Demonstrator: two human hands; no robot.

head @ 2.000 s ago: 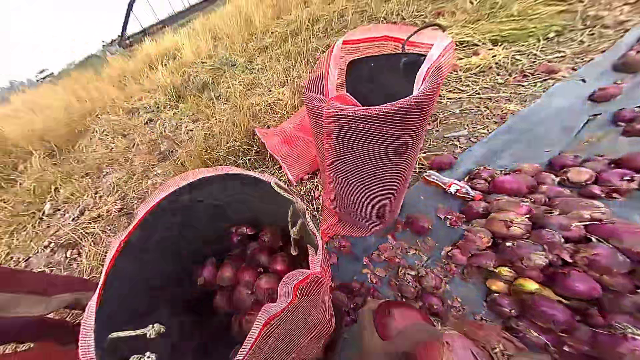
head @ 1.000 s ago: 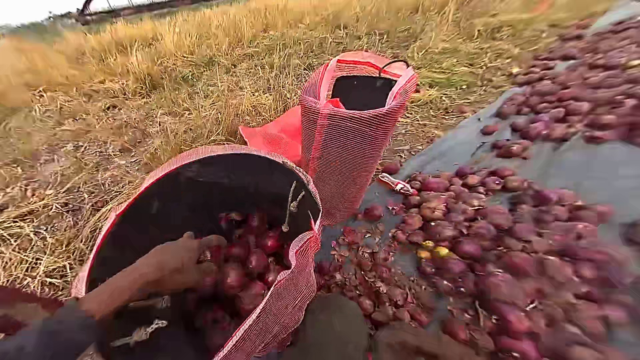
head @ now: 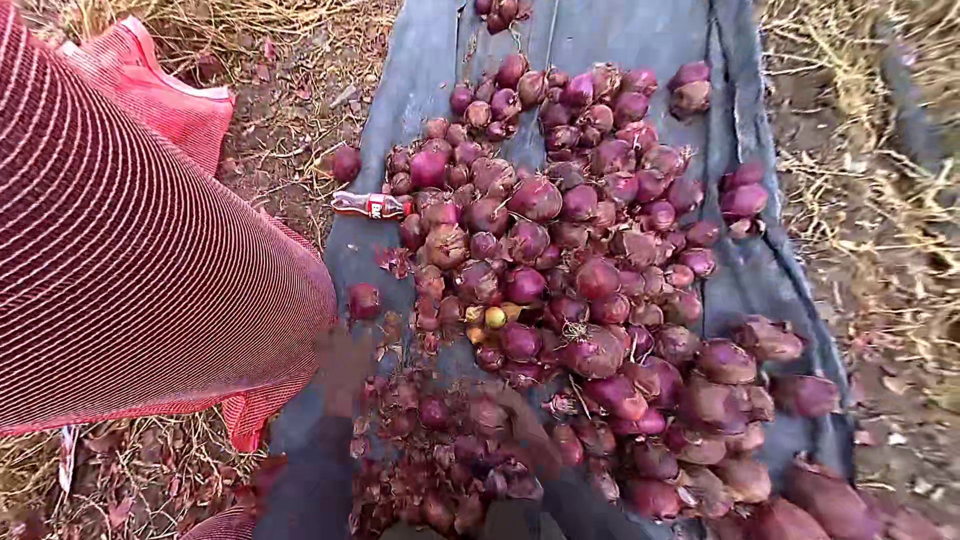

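Note:
Red onions (head: 532, 199) lie in a broad heap on a grey-blue ground sheet (head: 630, 34). My left hand (head: 345, 367), blurred, is over the sheet's left side, beside a red mesh sack (head: 157, 262); its fingers are unclear. My right hand (head: 525, 427) reaches down at the heap's lower left edge, close against an onion (head: 487, 415). Blur hides whether it grips that onion. Smaller onions and loose skins (head: 420, 465) lie between and below my hands. A few yellowish onions (head: 494, 317) sit in the heap above my right hand.
A small plastic bottle with a red label (head: 371, 205) lies at the heap's upper left. A red mesh flap (head: 169, 97) spreads behind the sack. Dry stalks and soil (head: 855, 225) border the sheet. Part of another mesh piece (head: 225, 525) shows at the bottom left.
The view has swung right and down onto the onion heap. One second ago my left hand was inside the lined sack at its onions; now it is over the sheet.

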